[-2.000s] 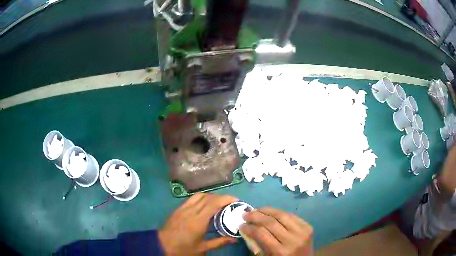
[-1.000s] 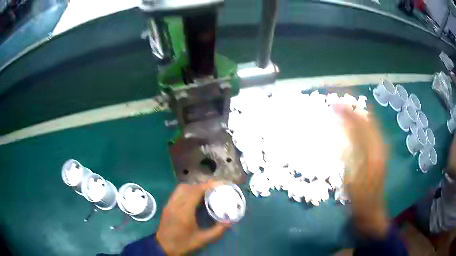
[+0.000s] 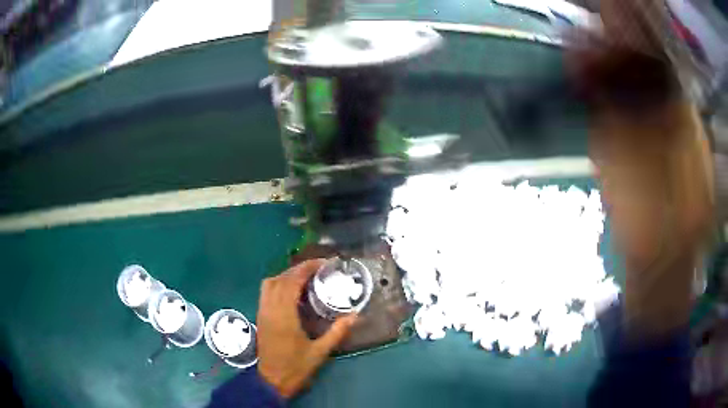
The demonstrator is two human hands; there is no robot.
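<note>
My left hand (image 3: 297, 331) holds a white fan housing (image 3: 342, 288) with a white impeller inside, upright on the brown press base plate (image 3: 375, 315). Fingers and thumb are around its left and near sides. The press's dark ram (image 3: 355, 127) stands above and behind the housing, blurred. My right hand (image 3: 631, 64) is raised at the upper right and strongly blurred. A dark shape is at the hand, but whether it grips the press lever cannot be told.
Three housings with white wheels inside (image 3: 233, 333) stand at the left, with thin wires beside them. A bright pile of impellers (image 3: 503, 255) lies right of the press. The silver press top plate (image 3: 359, 44) is overhead. A dark green conveyor (image 3: 160, 135) runs behind.
My left hand has moved the housing with its impeller onto the press base plate. My right hand has gone from the impeller pile up to the upper right. The camera view has shifted.
</note>
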